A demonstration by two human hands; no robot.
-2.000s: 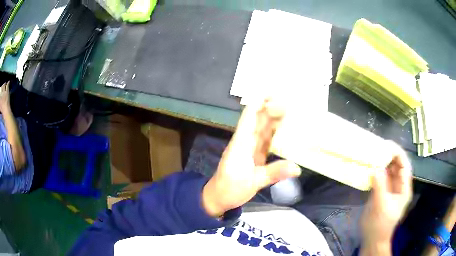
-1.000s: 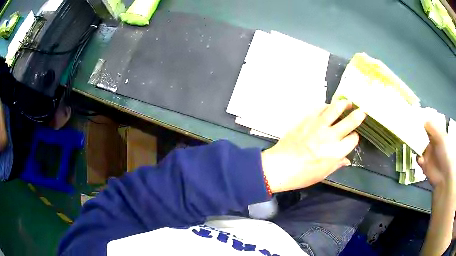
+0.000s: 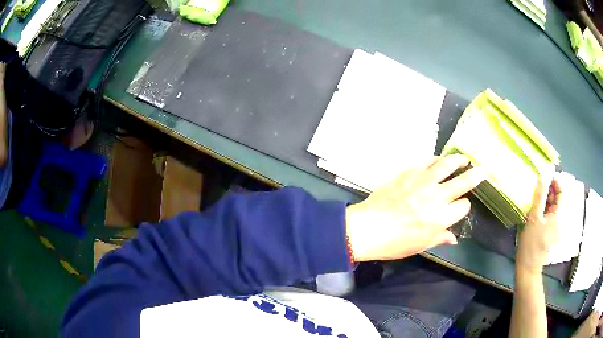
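A stack of yellow-green folded pieces (image 3: 506, 155) lies on the dark mat at the right. My left hand (image 3: 423, 208) lies at the stack's left end, fingers apart and touching it. My right hand (image 3: 543, 214) is at the stack's right end, fingertips against its edge; whether it grips a piece cannot be told. A white flat blank stack (image 3: 383, 119) lies on the mat left of the folded pieces, its front corner partly hidden by my left hand.
More white sheet piles (image 3: 570, 218) lie at the far right. The dark mat (image 3: 251, 86) runs along the green bench (image 3: 423, 46). A lime-green wrapped roll (image 3: 203, 9) is at the back left. Cartons (image 3: 135, 188) and a blue stool (image 3: 63, 188) stand below; another person's hand is at lower right.
The sheet held between my hands two seconds ago was brought to the folded stack. Since one second ago my right hand has moved left and lower at the stack's end.
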